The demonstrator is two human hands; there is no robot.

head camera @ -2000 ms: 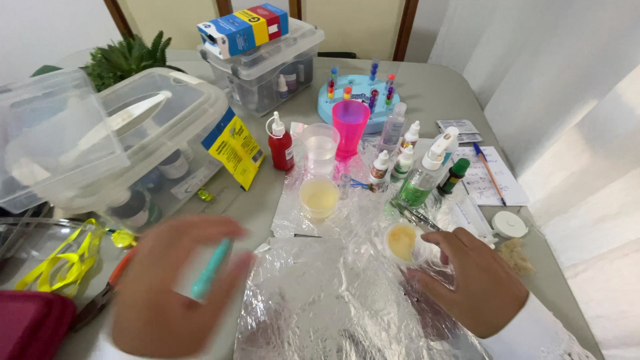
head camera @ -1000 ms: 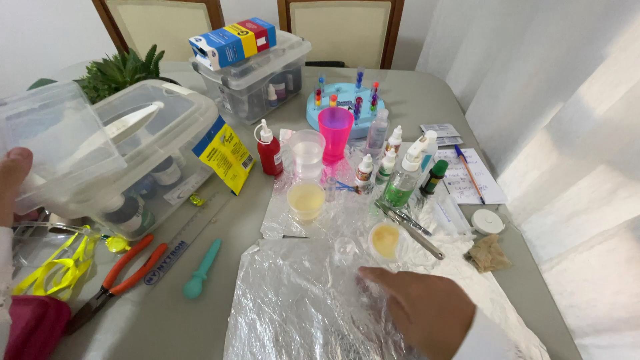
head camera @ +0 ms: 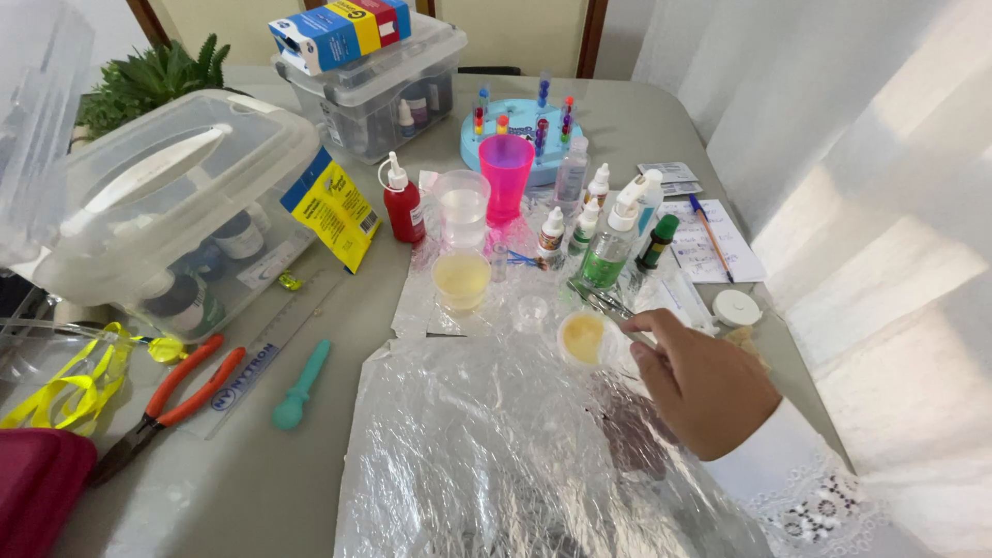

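My right hand (head camera: 690,380) is at the right of the foil sheet (head camera: 480,434), thumb and forefinger at the near end of metal tweezers or a similar metal tool (head camera: 601,298); whether they close on it is hard to tell. Just left of the fingertips stands a small cup of yellowish stuff (head camera: 583,339). Behind it are a small clear dish (head camera: 530,313), a larger cup of pale yellow liquid (head camera: 462,279) and a clear plastic cup (head camera: 463,205). A green-bottomed spray bottle (head camera: 612,244) stands beyond the tool. My left hand is out of view.
Dropper bottles (head camera: 551,232), a red bottle (head camera: 404,205) and a pink cup (head camera: 505,178) stand at the back. Leftward lie a teal dropper (head camera: 302,387), orange-handled pliers (head camera: 174,387), a ruler (head camera: 263,360) and a clear plastic box (head camera: 186,201). A notepad (head camera: 717,244) lies right.
My left hand, at the clear plastic at the far left one second ago, is out of view. My right hand has moved from the foil to the metal tool beside the small cup.
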